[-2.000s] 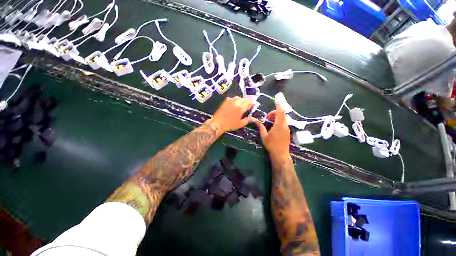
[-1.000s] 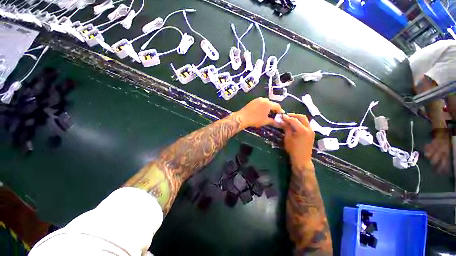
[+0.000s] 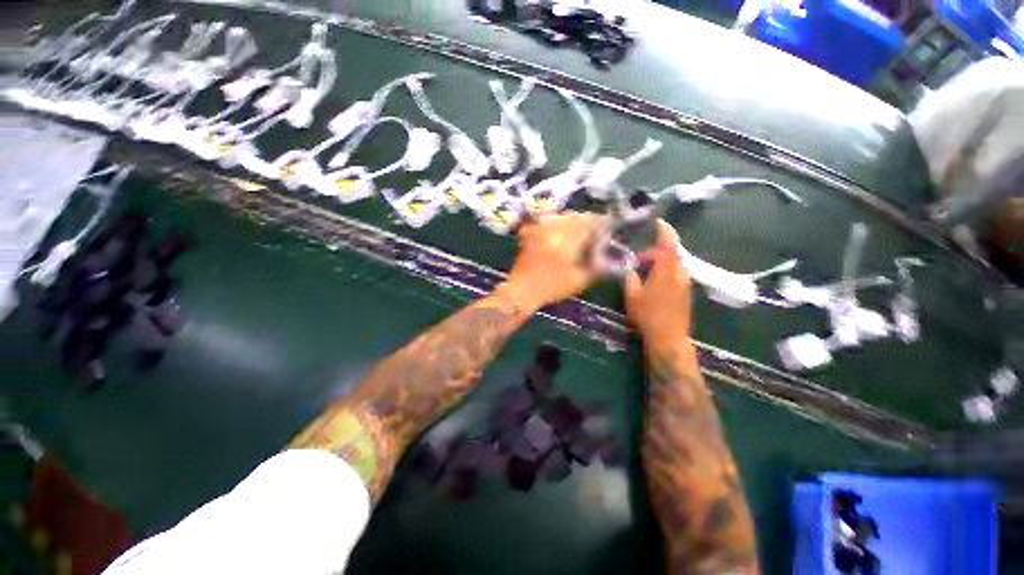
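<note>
My left hand (image 3: 556, 258) is at the near edge of the adapter row, its fingers on a white power adapter (image 3: 612, 254), which is blurred. My right hand (image 3: 663, 290) is just right of it, thumb and forefinger apart around a small dark spot; whether it grips a black piece cannot be told. Open power adapters with yellow parts (image 3: 417, 209) lie left of my hands. A loose heap of black insulating pieces (image 3: 533, 432) lies between my forearms.
Another black heap (image 3: 107, 298) lies at left, beside a pale sheet (image 3: 39, 169). A worn dark rail (image 3: 438, 261) crosses under my hands. White corded adapters (image 3: 805, 352) lie at right. The blue parts bin (image 3: 926, 522) is at lower right. A person's pale sleeve (image 3: 977, 124) shows at upper right.
My hands were together around a small piece a second ago; now they are apart, with the adapter at my left fingers. The view has shifted and blurred. The other person's hand no longer shows clearly.
</note>
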